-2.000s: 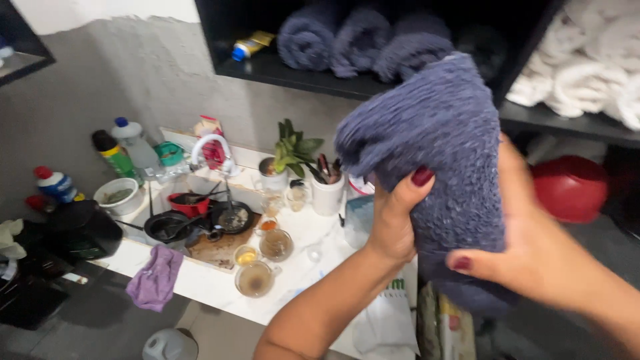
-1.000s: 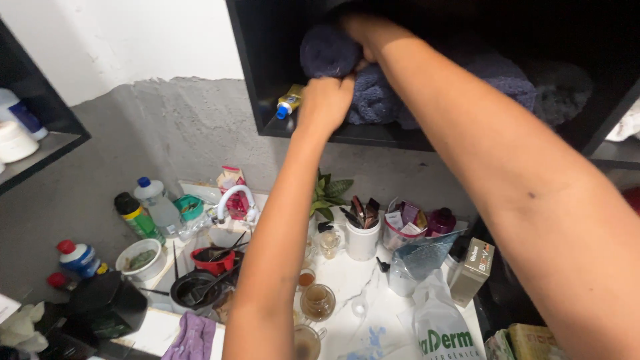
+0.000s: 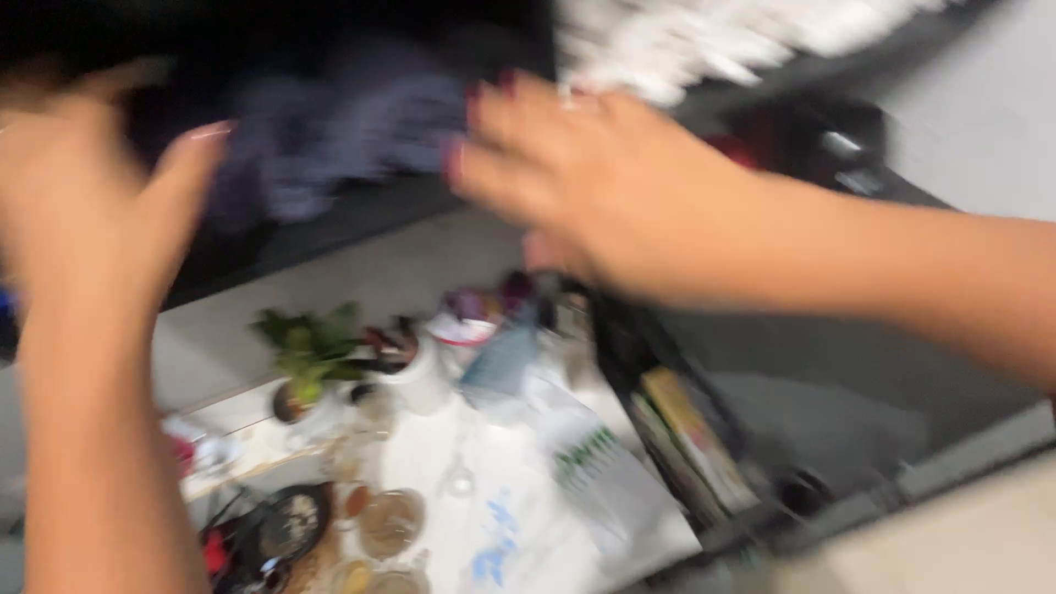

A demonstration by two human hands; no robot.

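Blurred by motion, my left hand (image 3: pixel 99 181) is raised at the left in front of the black shelf (image 3: pixel 272 256), thumb apart from the fingers, holding nothing visible. My right hand (image 3: pixel 561 165) reaches in from the right, fingers extended near the right end of the rolled blue-grey towels (image 3: pixel 346 124), and nothing shows in it. Whether its fingertips touch a towel or the shelf cannot be told. The towels lie side by side on the shelf between my two hands, their left part dark and partly hidden.
Below is a white counter (image 3: pixel 445 536) with a potted plant (image 3: pixel 309 355), a white cup of brushes or pens (image 3: pixel 417 375), glass bowls (image 3: pixel 390 520), a black pan (image 3: pixel 289 520) and a white plastic bag (image 3: pixel 602 470). White towels (image 3: pixel 660 41) fill the upper right shelf.
Two seconds ago both hands held a blue-grey towel; one second ago they were at a rolled one on the shelf. Now they are apart and empty. The view has swung right.
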